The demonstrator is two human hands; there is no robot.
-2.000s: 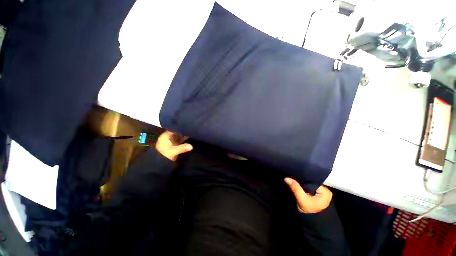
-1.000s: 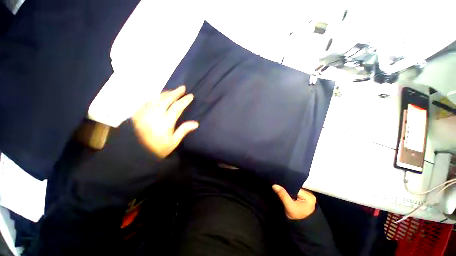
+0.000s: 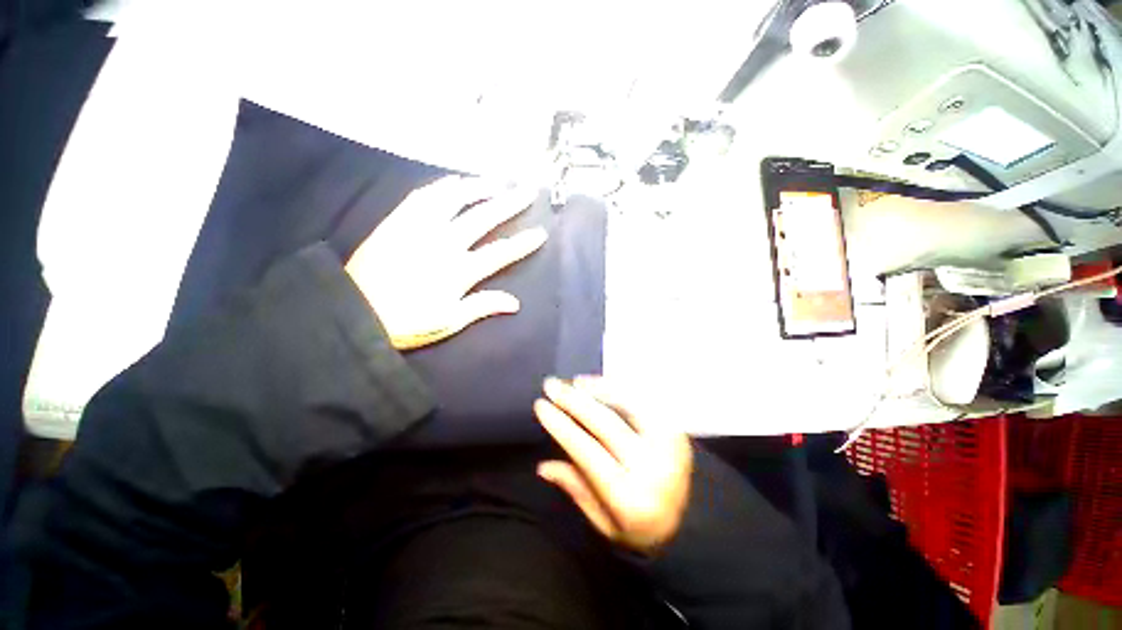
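A navy garment panel [image 3: 492, 369] lies flat on the white table, its near edge at the table's front rim. A narrow folded strip [image 3: 581, 289] runs along its right edge up to the presser foot [image 3: 560, 185]. My left hand [image 3: 443, 265] lies flat on the panel, fingers apart and pointing to the presser foot. My right hand [image 3: 621, 468] is at the panel's lower right corner, its fingertips at the strip. Its fingers are spread and no grip on the cloth shows. Bright glare hides much of the needle area.
A smartphone [image 3: 810, 246] with a lit screen lies right of the presser foot. The sewing machine's display panel [image 3: 997, 135] is at upper right. A tray of small items [image 3: 908, 338] with cables is at right. A red basket [image 3: 941, 492] stands below the table's edge.
The view has shifted right, so panel and phone appear further left. My left hand has moved from the panel's left edge onto it near the presser foot. My right hand has opened at the corner.
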